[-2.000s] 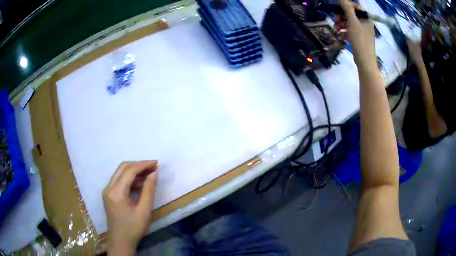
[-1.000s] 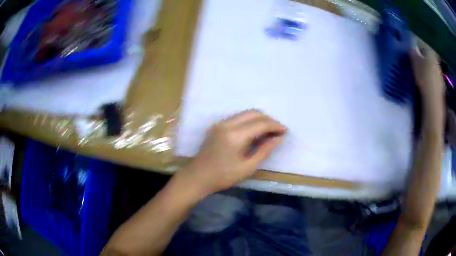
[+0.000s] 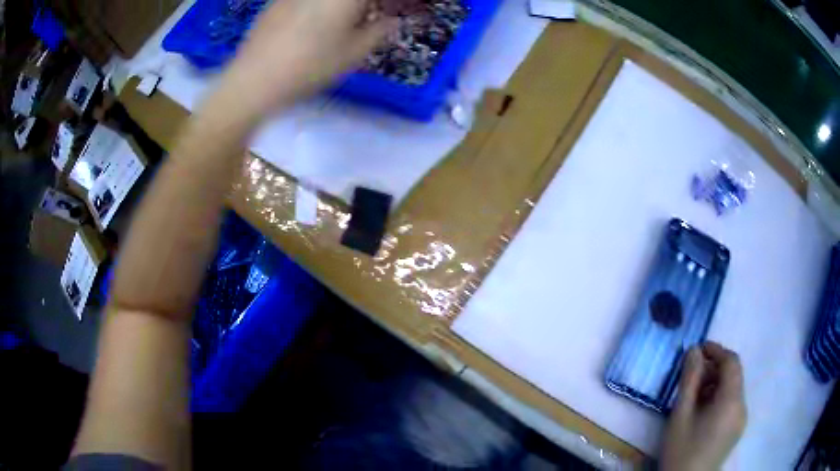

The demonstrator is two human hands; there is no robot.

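A power bank housing [image 3: 670,313], open side up with lengthwise ribs and a dark round spot, lies on the white sheet at right. My right hand [image 3: 707,405] has its fingers curled at the housing's lower right edge and holds it there. My left hand [image 3: 318,46] is blurred over the shallow blue tray [image 3: 419,101] at the top. Its fingertips are among the circuit boards and reddish wires in the tray; whether they grip anything is hidden.
A small pile of blue-purple parts [image 3: 723,190] lies beyond the housing. Stacked housings [image 3: 824,322] stand at the right edge. A black pad [image 3: 367,221] is on the taped cardboard. A deeper blue crate [image 3: 249,340] is below the bench edge. Cartons [image 3: 106,170] stand at far left.
The view has swung left. My left hand has moved from over the sheet to the blue tray. My right hand has come from the stack side, and a housing now lies on the sheet.
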